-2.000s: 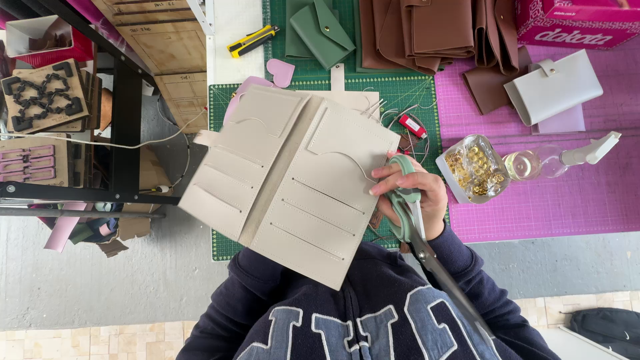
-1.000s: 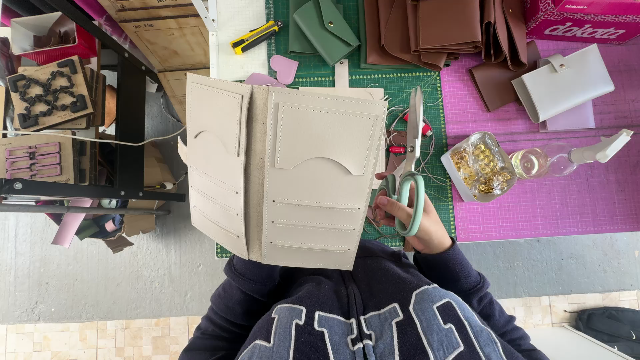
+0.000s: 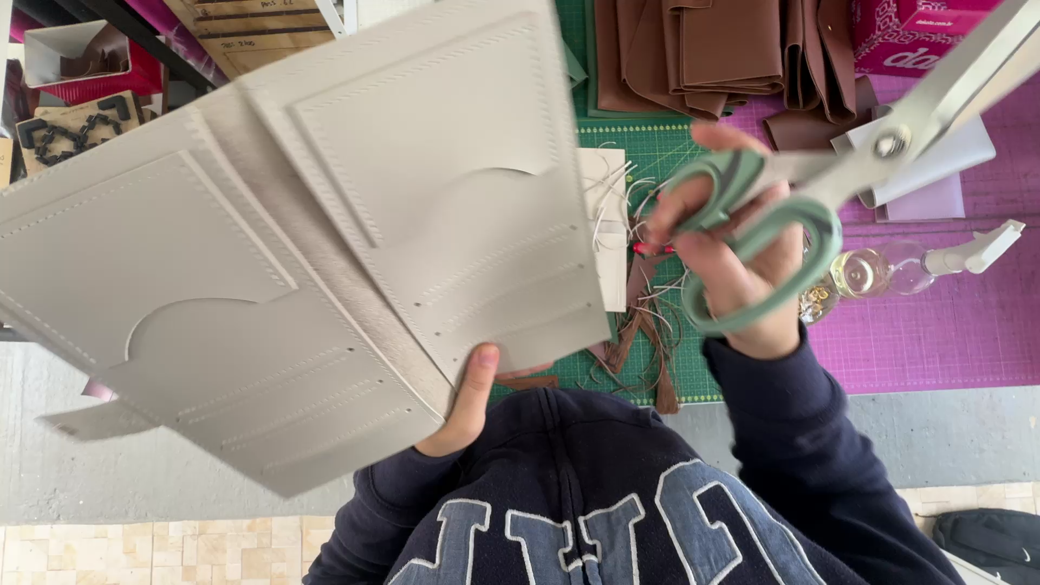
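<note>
A light grey stitched wallet (image 3: 455, 211), spread open with card slots and curved pockets, fills the left half of the view, raised close to the camera. My left hand (image 3: 467, 406) grips its lower edge near the spine, thumb on the front; the other fingers are mostly hidden behind it. To the right, my right hand (image 3: 743, 252) has its fingers through the green handles of metal scissors (image 3: 886, 146). The scissors point to the upper right, blurred by motion, and do not touch the wallet.
A green cutting mat (image 3: 650, 138) holds thread scraps (image 3: 650, 317) and brown wallet pieces (image 3: 723, 49). On the purple mat (image 3: 934, 325) stand a clear spray bottle (image 3: 910, 264), a dish of gold-coloured hardware (image 3: 815, 305), a white wallet (image 3: 934, 162) and a pink box (image 3: 926, 32).
The open wallet has come up closer to the camera and tilted, and my left thumb now shows on its lower edge. The scissors have swung to point up and right, away from the wallet.
</note>
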